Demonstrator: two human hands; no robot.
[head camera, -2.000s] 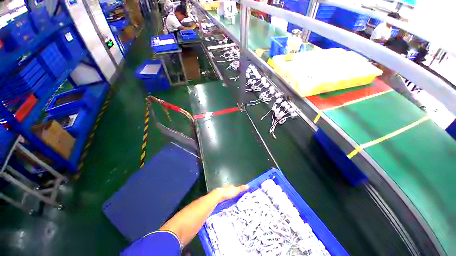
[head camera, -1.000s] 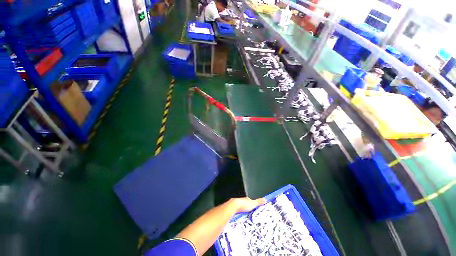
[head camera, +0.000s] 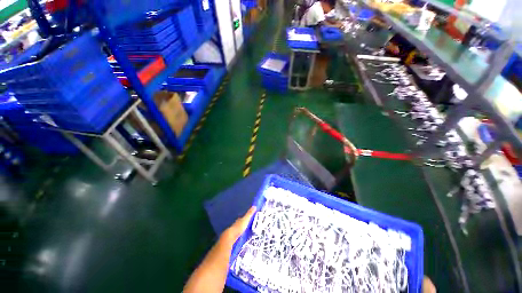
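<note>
A blue plastic tote full of white cabled parts is held up in front of me at the bottom centre. My left hand is bare and grips the tote's left edge. My right hand is at its lower right edge, mostly hidden behind the tote and cut off by the picture's edge. The flat blue deck of the platform trolley lies on the floor beyond the tote, partly covered by it. The trolley handle, wrapped in red tape, stands at its far end.
The dark green line surface with a red tape strip runs on the right, with white cabled parts along the belt. Stacked totes stand on a metal stand at left, beside a blue rack. A person sits far ahead.
The view has turned left. The tote has moved up and now covers part of the trolley deck. My right hand has come into view at the tote's right side.
</note>
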